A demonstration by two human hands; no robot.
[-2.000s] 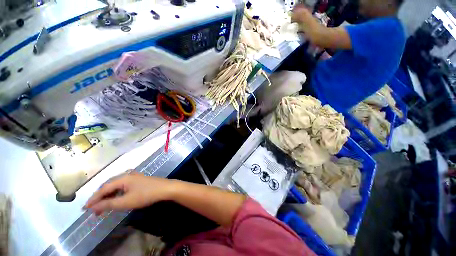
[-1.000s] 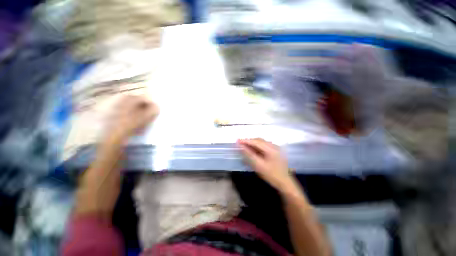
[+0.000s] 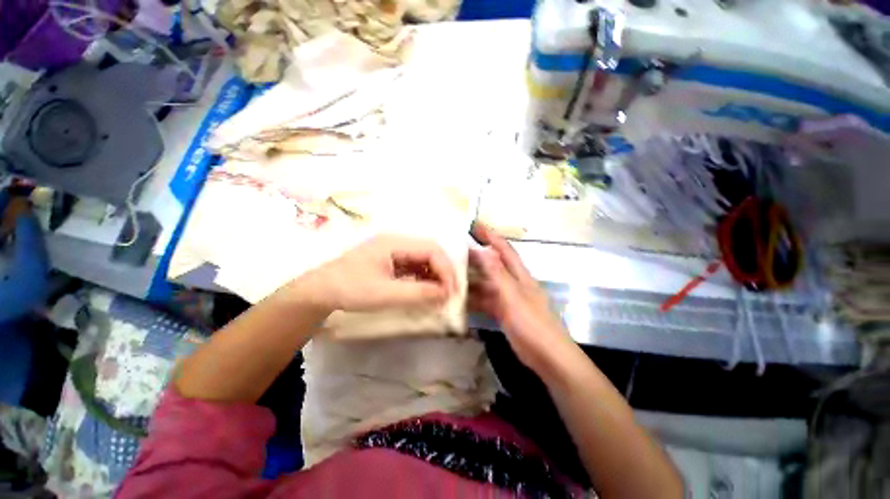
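Note:
A cream garment piece (image 3: 454, 219) lies over the table and its front edge, between my hands. My left hand (image 3: 390, 278) is bent over it with curled fingers and grips its edge. My right hand (image 3: 503, 283) is beside the cloth, fingers bent and touching its right side; whether it grips is hidden. Cream cut panels (image 3: 239, 234) lie at the left, some with a red-pink print. More cream cloth (image 3: 390, 375) hangs on my lap. The white sewing machine (image 3: 703, 93) stands at the right, its needle area (image 3: 576, 156) behind my right hand.
Scissors with red-orange handles (image 3: 749, 244) lie right of the needle, by a tangle of white-lilac strips (image 3: 673, 180). A red stick-like item (image 3: 690, 286) lies near the ruler-marked table edge (image 3: 625, 312). Bunched beige pieces (image 3: 293, 29) lie upper left. A patterned cloth (image 3: 127, 370) hangs lower left.
The view has swung left from the machine's side to the panels and my lap. My left hand has come right, onto the cream cloth, and my hands are now close together.

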